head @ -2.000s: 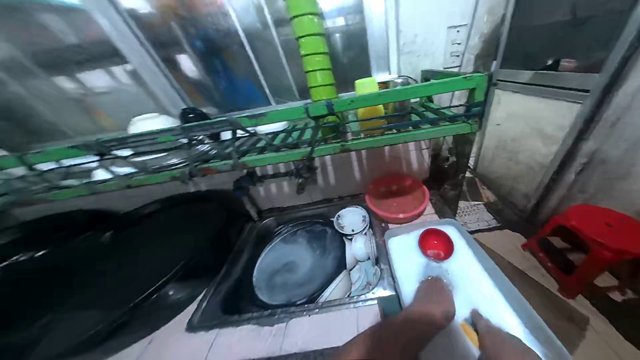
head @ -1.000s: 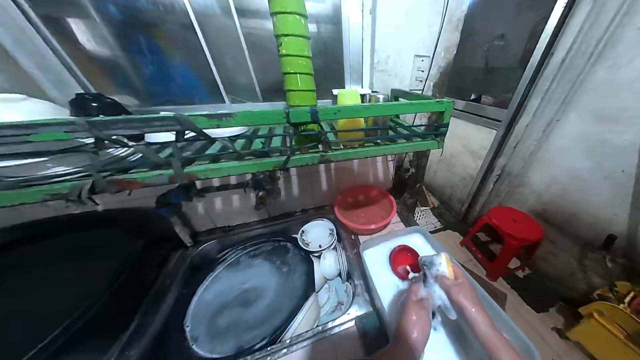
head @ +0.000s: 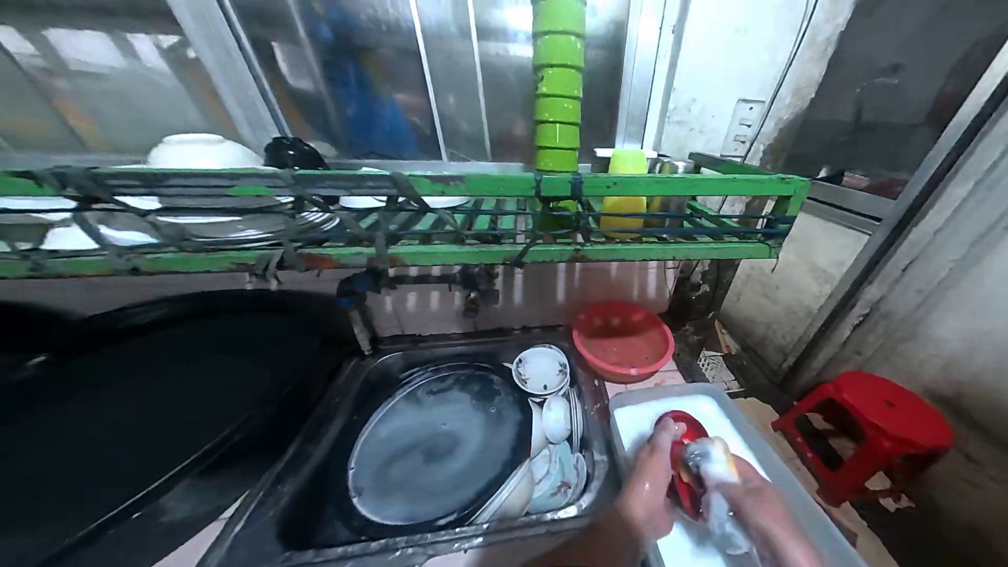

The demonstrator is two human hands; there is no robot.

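Observation:
My left hand (head: 652, 476) grips the rim of a red bowl (head: 687, 425) and holds it tilted over a grey plastic tub (head: 717, 394) of white suds at the lower right. Closed around a soapy sponge (head: 713, 461), my right hand (head: 752, 504) presses it against the bowl from the right. Foam covers much of the sponge and the fingers. To the left, a metal sink (head: 378, 366) holds a large round vessel of cloudy water (head: 441, 445), with patterned bowls (head: 541, 370) and stacked plates (head: 551, 472) along its right side.
A red plastic basin (head: 622, 346) stands behind the tub. Above runs a green metal rack (head: 472, 185) with dishes, yellow cups and a tall stack of green cups (head: 559, 87). A tap (head: 471, 303) juts from the wall. Large black pans (head: 157, 409) lie left; a red stool (head: 890, 417) stands right.
The red bowl, lying in the suds two seconds ago, is now held tilted in my left hand. My right hand has brought the sponge against it. The view has shifted.

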